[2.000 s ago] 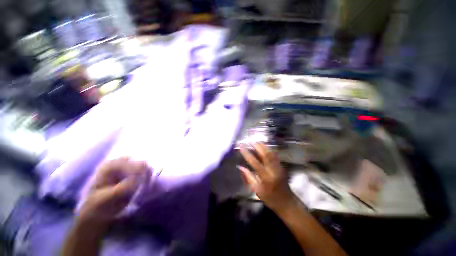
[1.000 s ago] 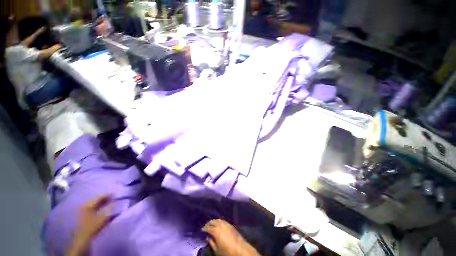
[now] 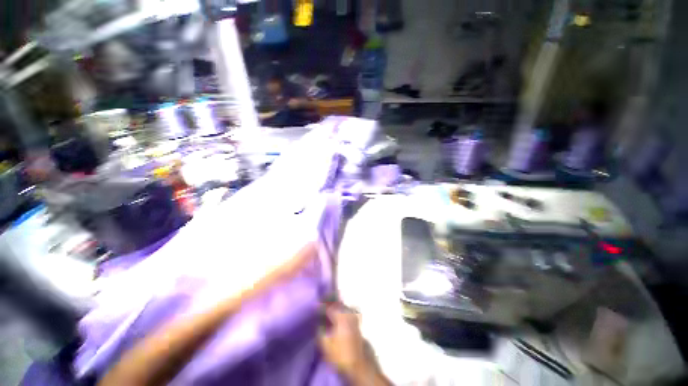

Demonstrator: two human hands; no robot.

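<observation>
A purple cloth panel [image 3: 264,332] hangs and spreads in front of me, blurred. A long heap of cloth [image 3: 256,203], washed near-white, lies behind it. My left hand [image 3: 308,260] reaches across the cloth from the lower left; its fingers are blurred and washed out, so its grip cannot be told. My right hand [image 3: 343,332] is at the panel's right edge, fingers closed on the cloth. The overlock machine [image 3: 543,215] stands to the right, its needle area [image 3: 460,275] away from both hands.
A phone [image 3: 609,332] and narrow black snips [image 3: 545,357] lie on the table right of my right hand. Purple thread cones [image 3: 468,154] stand behind the machine. A dark machine or box [image 3: 143,215] stands left of the heap. A pale upright pole [image 3: 238,75] rises behind.
The view has swung back right, bringing the machine fully into view. Both hands have moved from the low purple cloth at the left up beside the heap, and purple cloth is now raised there.
</observation>
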